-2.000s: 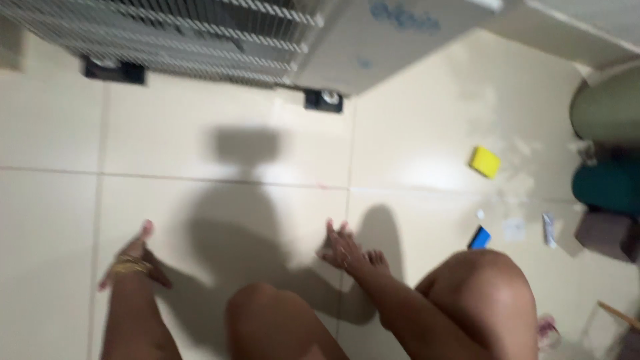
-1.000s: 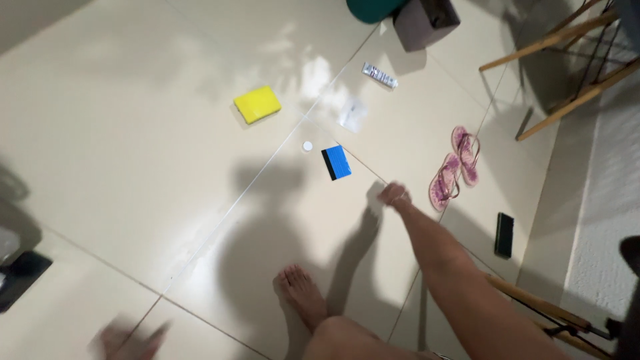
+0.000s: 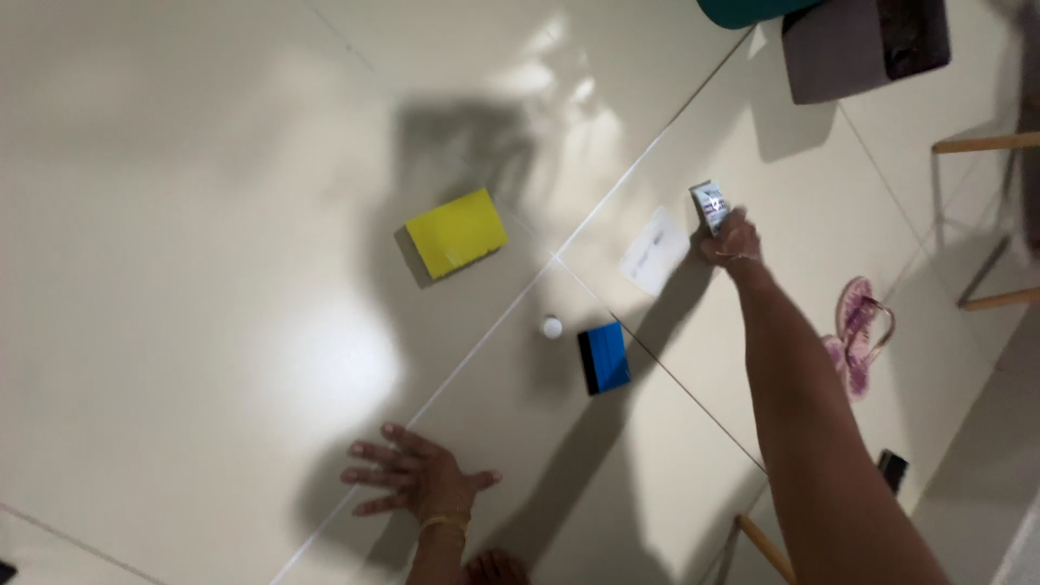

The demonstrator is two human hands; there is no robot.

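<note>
My right hand (image 3: 734, 241) holds the near end of a small crumpled tube (image 3: 710, 205) with printing on it, low over the floor. My left hand (image 3: 424, 478) is spread, palm down, with nothing in it; a gold-coloured bracelet is on its wrist. Between the hands lie a blue squeegee card with a black edge (image 3: 604, 358), a small round white cap (image 3: 552, 327) and a clear plastic piece (image 3: 655, 251) with faint marks. A yellow sponge-like block (image 3: 457, 233) lies farther off to the left.
A grey-purple bin (image 3: 837, 53) and part of a teal round container (image 3: 751, 10) stand at the top right. Pink flip-flops (image 3: 855, 337) and a dark phone-like object (image 3: 892, 470) lie right of my right arm. Wooden chair legs (image 3: 987, 144) show at the right edge, another (image 3: 764, 546) at the bottom.
My right hand has moved from the bare floor to the tube and taken hold of it. My left hand, blurred at the lower left before, is now farther in with fingers spread.
</note>
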